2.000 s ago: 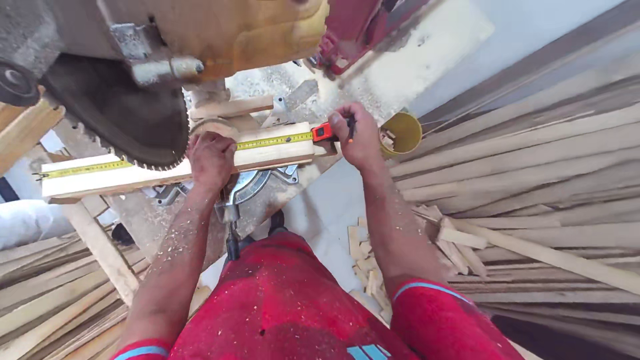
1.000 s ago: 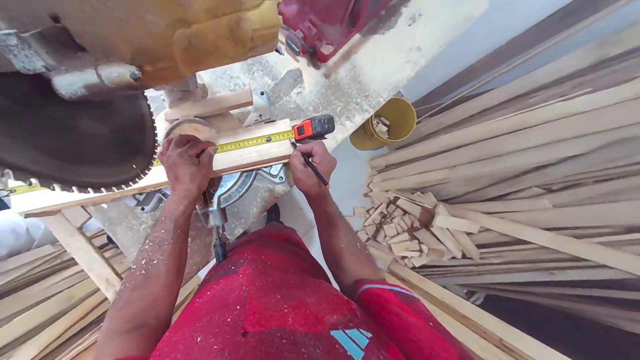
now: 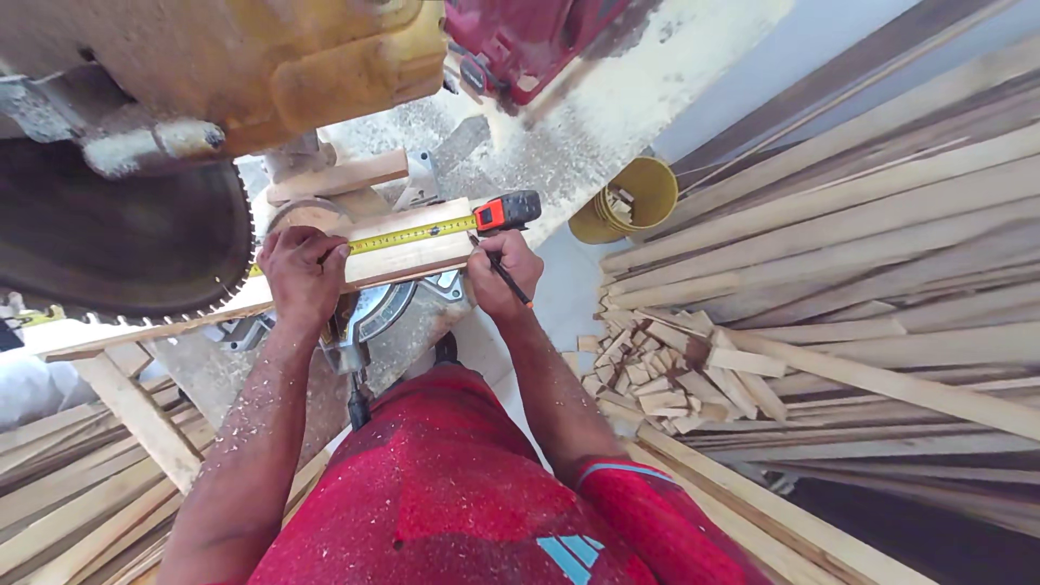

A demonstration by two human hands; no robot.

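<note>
A wooden board (image 3: 414, 257) lies across the base of a miter saw, with the yellow blade of a tape measure (image 3: 505, 213) stretched along its top. The orange and black tape case rests at the board's right end. My left hand (image 3: 302, 272) presses on the board and tape blade, fingers bent, just right of the toothed circular saw blade (image 3: 122, 231). With my right hand (image 3: 505, 275) I grip a dark pencil (image 3: 509, 280), its tip at the board near the case. The tape's middle is partly hidden by my left hand and the saw blade.
The yellow saw housing (image 3: 325, 73) hangs at upper left. Behind the board are a short wood piece (image 3: 341, 177) and a red machine (image 3: 528, 41) on a dusty bench. A yellow bucket (image 3: 650, 195), piled offcuts (image 3: 650, 374) and long boards (image 3: 877, 211) lie to the right.
My right hand held the tape case two seconds ago; it has let go and is now below the case with the pencil at the board. The view has shifted.
</note>
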